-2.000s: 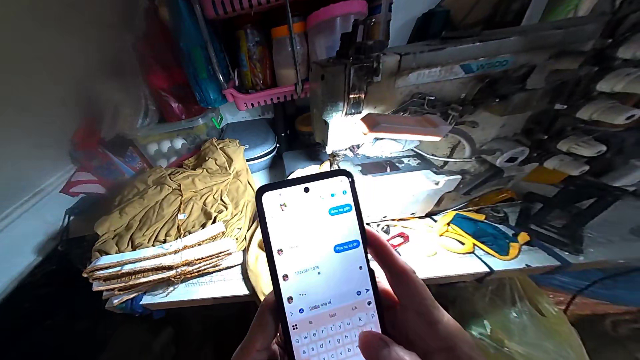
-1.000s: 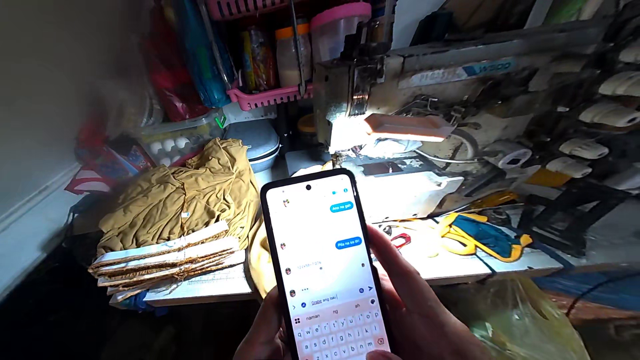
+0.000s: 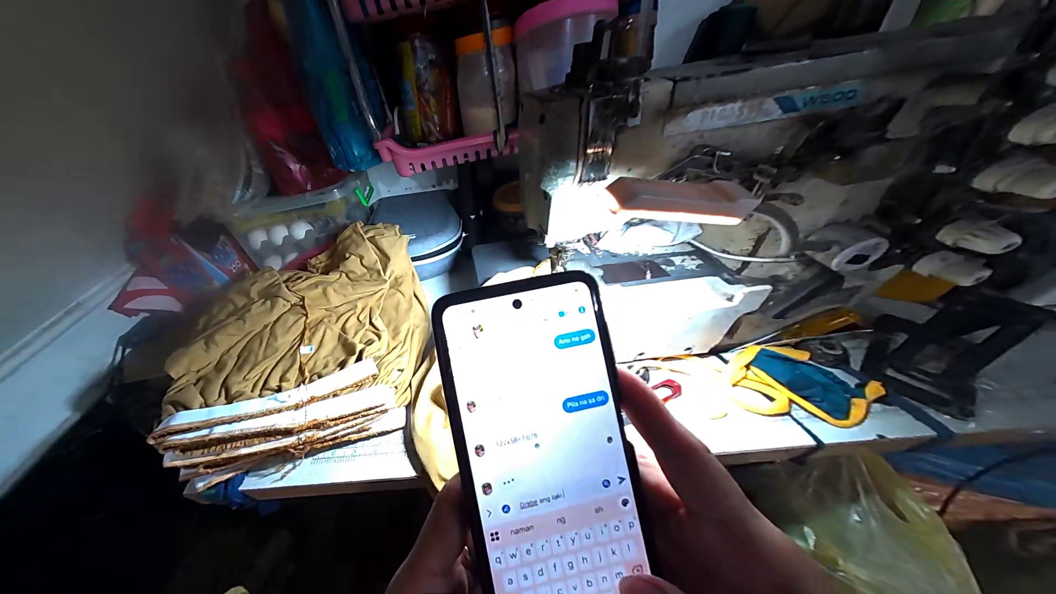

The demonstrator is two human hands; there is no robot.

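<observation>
A smartphone with a chat and a keyboard on its lit screen stands upright between my hands, low in the middle of the head view. Along its left edge my left hand grips it. My right hand wraps its right edge, the thumb at the keyboard's lower right corner. Beyond the phone is an industrial sewing machine, its needle area brightly lit. To the left, a tied bundle of mustard-coloured fabric lies with a stack of white-and-brown pieces at its near side.
A pink plastic basket holding jars hangs behind. An egg tray and a grey-lidded container are behind the fabric. A teal cloth with yellow trim lies at right on the white table. Thread cones and a plastic bag are farther right.
More text stands in the phone's typing line than two seconds ago. My right thumb has moved from the keyboard toward its lower right corner. Both hands still hold the phone.
</observation>
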